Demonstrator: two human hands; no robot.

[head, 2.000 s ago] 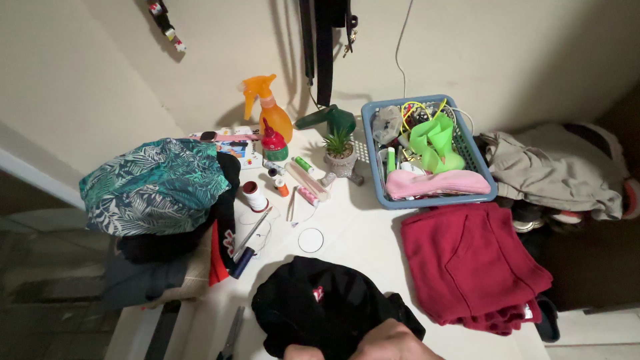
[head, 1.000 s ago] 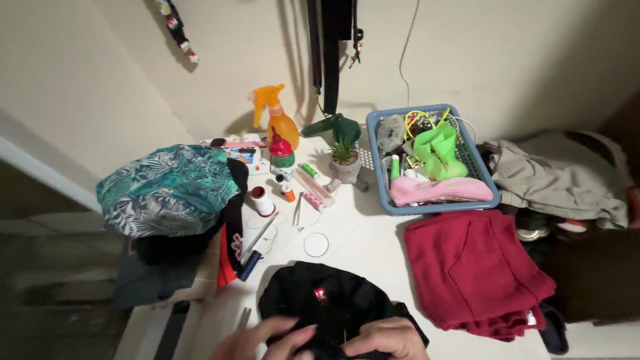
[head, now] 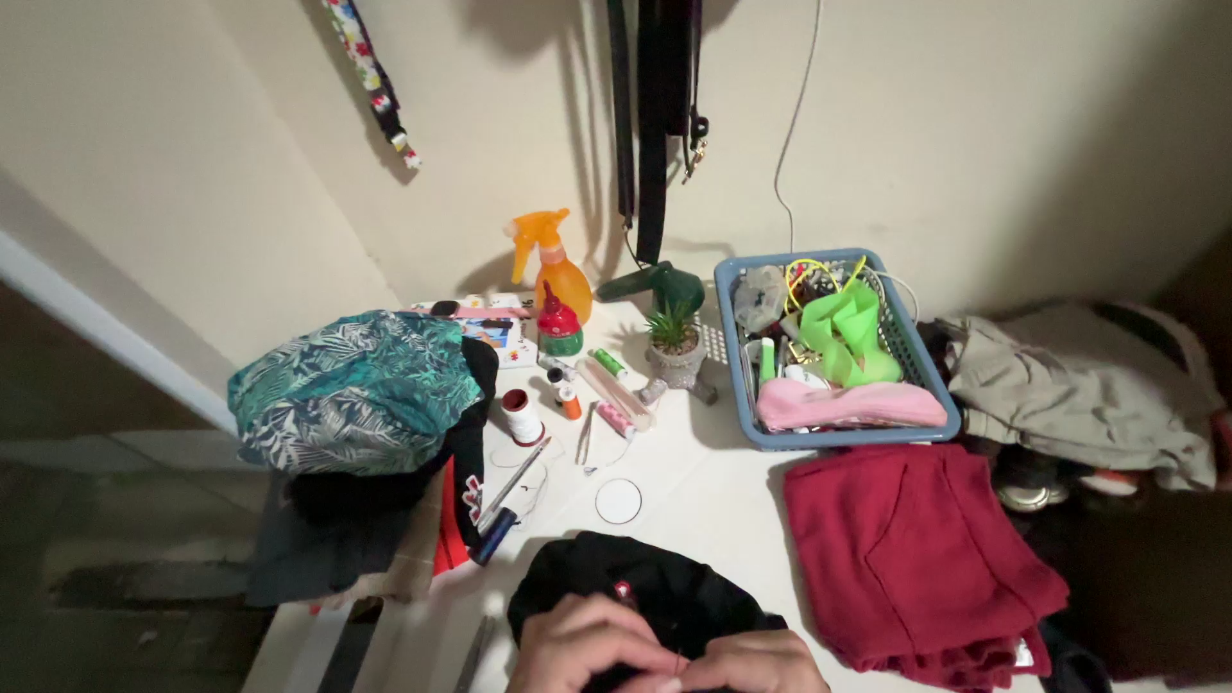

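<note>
A black cloth garment (head: 664,577) with a small red-and-white mark lies bunched at the bottom middle of the table. Over its near part, my left hand (head: 587,645) and my right hand (head: 756,664) meet, fingertips pinched together. Something thin, perhaps a needle or thread, shows between the fingertips; the pinched fabric is mostly hidden. Beyond the garment are a white thread spool (head: 523,419), an orange thread spool (head: 571,404), tweezers (head: 585,433), a seam ripper (head: 496,535) with a dark blue handle and a thin white ring-edged disc (head: 618,501).
Folded red garments (head: 924,558) lie at the right, below a blue plastic basket (head: 741,385) of sewing odds and ends. A clothes pile (head: 356,395) stands left. Behind are an orange spray bottle (head: 563,284) and a potted plant (head: 677,356). A dark metal tool (head: 474,654) lies at the front.
My hands, apart on the black garment one second ago, have come together with their fingertips touching. The garment stays in much the same place.
</note>
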